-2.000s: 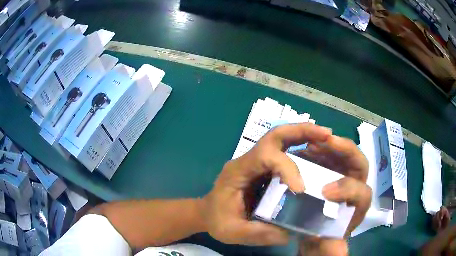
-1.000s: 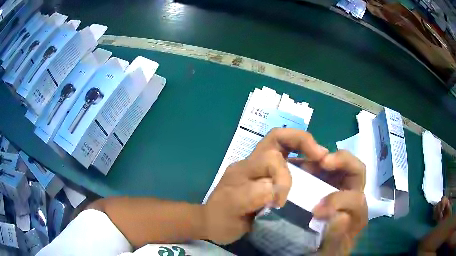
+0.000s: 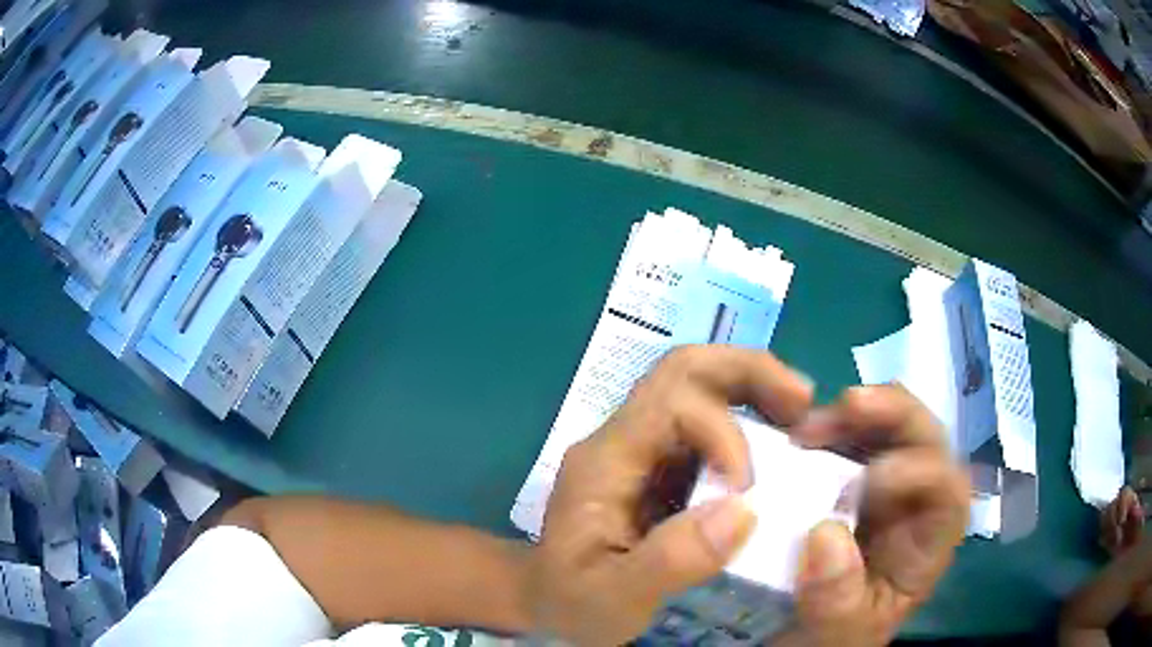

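Note:
A folding carton (image 3: 786, 495) is held between both hands, its plain white square end turned up toward me. The end looks covered by white panels; the printed sides run down below and are blurred. My left hand (image 3: 663, 493) grips it from the left, thumb on the end's near edge. My right hand (image 3: 891, 506) grips the right side, thumb on the end's near right corner. Flat carton blanks (image 3: 619, 341) lie on the green bench just behind my left hand, partly covered by it.
Erected cartons (image 3: 209, 278) with open white flaps lean in rows at left. A loose carton heap (image 3: 89, 493) is below the bench edge. Part-open cartons (image 3: 1007, 379) and a white narrow piece (image 3: 1095, 411) are at right. Another person's hand (image 3: 1121, 521) shows at far right. A conveyor (image 3: 708, 101) runs behind.
The carton's open end with dark gap and loose flaps now shows as a white square face. Both thumbs have moved onto that end. The view has shifted slightly.

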